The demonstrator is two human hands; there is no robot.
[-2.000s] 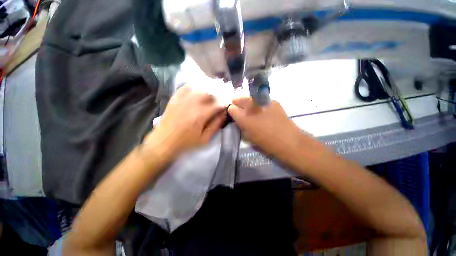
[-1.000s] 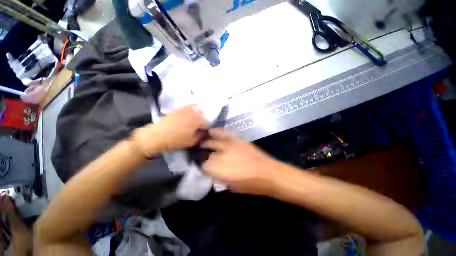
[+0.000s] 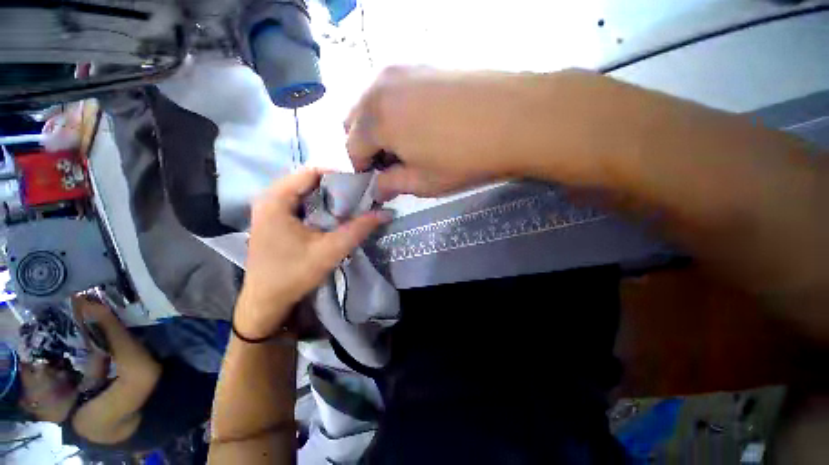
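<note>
A garment piece (image 3: 173,227), dark grey outside with a pale grey backing, lies bunched from the left of the table down over the front edge. My left hand (image 3: 291,245) grips a gathered pale grey part of it, thumb and fingers around the cloth. My right hand (image 3: 418,136) is just right of it, fingertips pinched at the cloth's edge; a small dark bit shows between them. Both hands are in front of the machine. A stubby grey attachment (image 3: 286,59) with a blue part hangs above my left hand, close to the camera.
The white machine table (image 3: 545,36) has a grey front edge with a ruler scale (image 3: 491,227). A dark machine part (image 3: 91,45) fills the upper left. At the left are a red box (image 3: 53,176), a grey box (image 3: 62,259) with a round vent and another person (image 3: 118,381). Blue material (image 3: 650,431) lies lower right.
The view has moved closer to the attachment and turned. The scissors have left the picture. My hands have shifted from blurred motion over the cloth to gripping a folded pale part of it.
</note>
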